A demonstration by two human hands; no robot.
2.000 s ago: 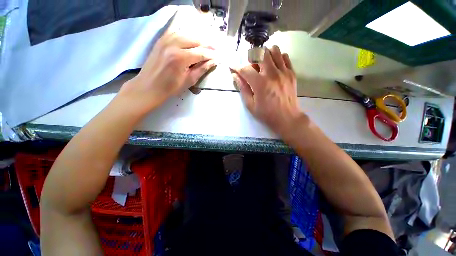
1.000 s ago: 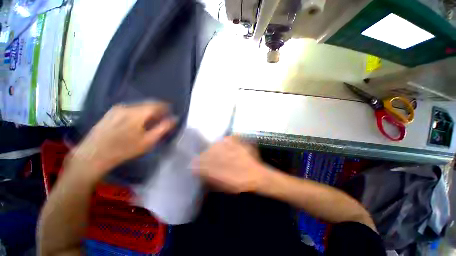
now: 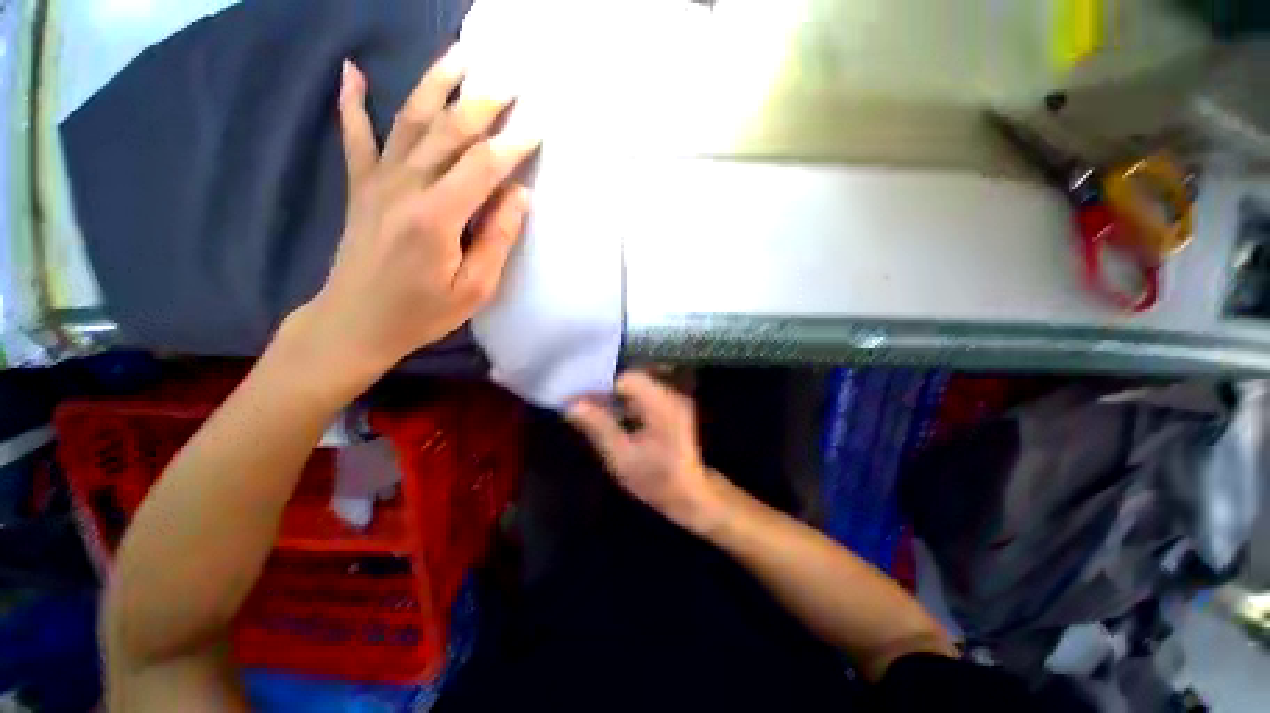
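A dark grey garment panel (image 3: 209, 181) lies on the left of the white machine table, its lower edge at the table's front edge. A white backed panel (image 3: 564, 279) lies along its right side and hangs slightly over the front edge. My left hand (image 3: 425, 209) rests with fingers spread where the grey and white meet. My right hand (image 3: 648, 439) is just below the table edge, thumb and fingers at the white panel's lower tip, which they appear to pinch. The top of the white panel is lost in glare.
Fabric scissors (image 3: 1100, 209) with red and yellow-orange handles lie on the right of the table. A yellow tag (image 3: 1077, 31) is behind them. Below are a red plastic basket (image 3: 418, 488), a blue basket (image 3: 861, 460) and a grey fabric pile (image 3: 1059, 488).
The grey panel, blurred and hanging over the edge a second ago, now lies flatter on the table. My left hand has moved up onto it. The view has tilted down, and the machine head has left it.
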